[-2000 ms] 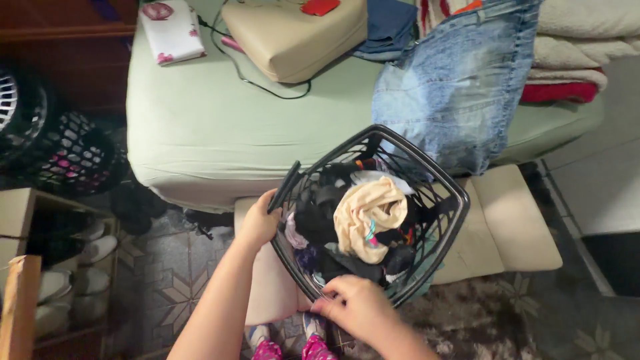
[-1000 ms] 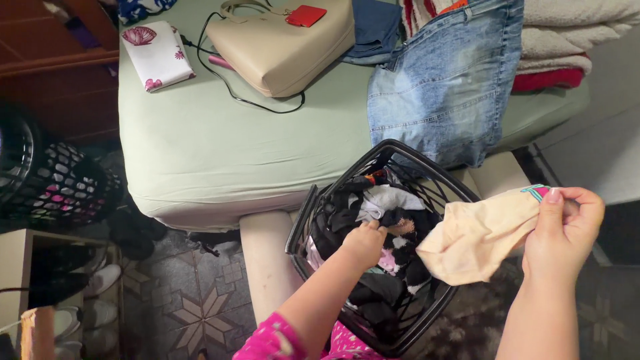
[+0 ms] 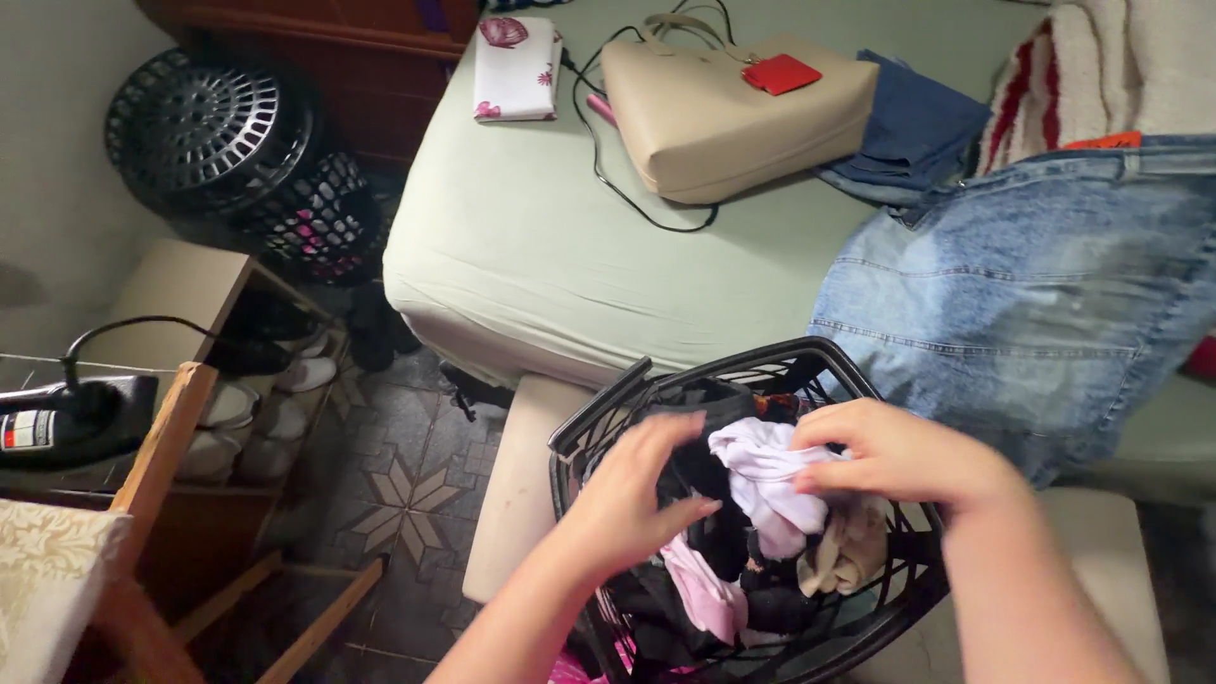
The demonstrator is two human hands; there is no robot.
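Observation:
A black plastic basket (image 3: pixel 836 356) holds a heap of clothes. My right hand (image 3: pixel 883 451) pinches a pale lilac garment (image 3: pixel 769 484) between thumb and fingers, over the basket. To its left, my left hand (image 3: pixel 636 494) hovers over the heap with thumb and fingers apart and nothing between them. Below it lies a pink garment (image 3: pixel 705 591) among black clothes. A beige garment (image 3: pixel 847 549) rests at the right inside of the basket, under my right wrist.
On the bed (image 3: pixel 494 228) lie a beige handbag (image 3: pixel 731 123), a folded patterned cloth (image 3: pixel 518 71), a cable and a denim garment (image 3: pixel 1007 294). A lidded black hamper (image 3: pixel 313 209), a shoe shelf (image 3: pixel 180 285) and a wooden-framed stand (image 3: pixel 166 446) occupy the left side.
The cream garment is no longer held up at the right in my right hand, which is now over the basket on the lilac garment. My left hand has come off the heap. The view has shifted left.

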